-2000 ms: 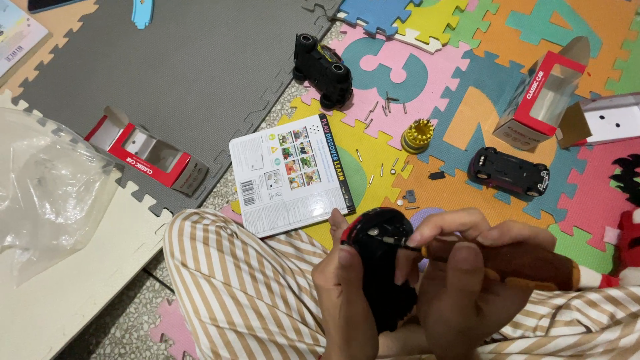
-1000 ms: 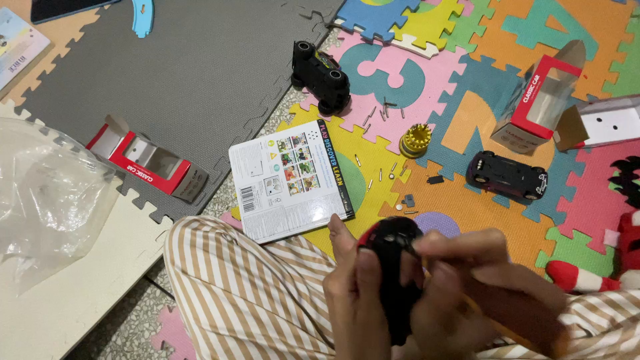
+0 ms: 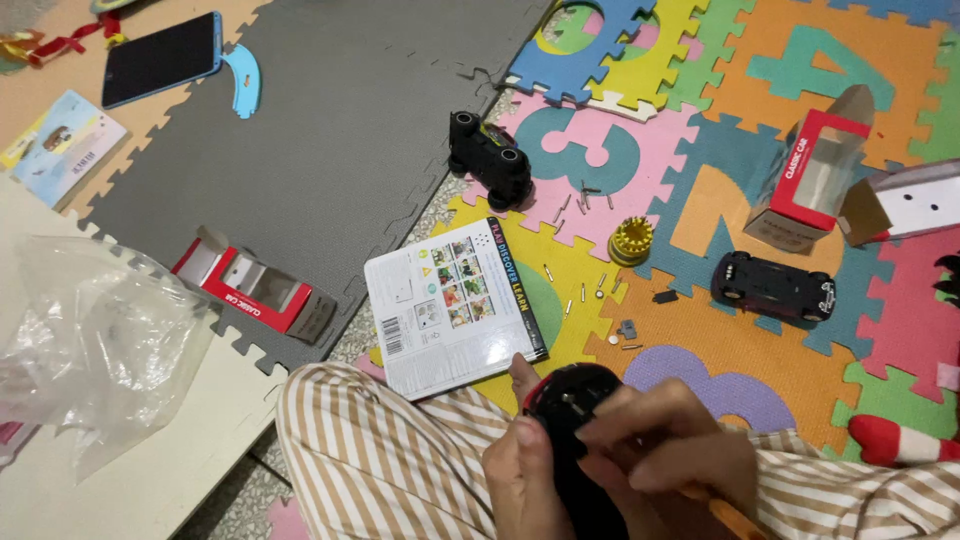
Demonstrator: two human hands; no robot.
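Note:
My left hand point(image 3: 525, 480) grips a black-bottomed toy car point(image 3: 574, 405) with red at its edge, held underside up above my lap. Over the car's underside, my right hand point(image 3: 675, 450) has its fingers bent close to the surface; a brown-orange handle point(image 3: 731, 517), blurred, lies under its palm. Several screwdriver bits point(image 3: 585, 199) lie loose on the foam mat, beside a yellow round bit holder point(image 3: 631, 241). A small grey plastic part point(image 3: 627, 328), a black piece point(image 3: 664, 297) and a button cell point(image 3: 613, 340) lie nearer to me. Two more toy cars point(image 3: 774, 286) point(image 3: 491, 161) rest on the mats.
A board book point(image 3: 450, 300) lies before my knee. Red car boxes point(image 3: 255, 289) point(image 3: 814, 180) stand left and right, with an opened white box point(image 3: 911, 199) at far right. A clear plastic bag point(image 3: 112, 337), a tablet point(image 3: 163, 60) and a blue track piece point(image 3: 244, 79) are at left.
The brown handle pointed right across my right hand two seconds ago; now it slants down under the palm. My right fingers have moved over the car's underside. My left hand keeps its hold.

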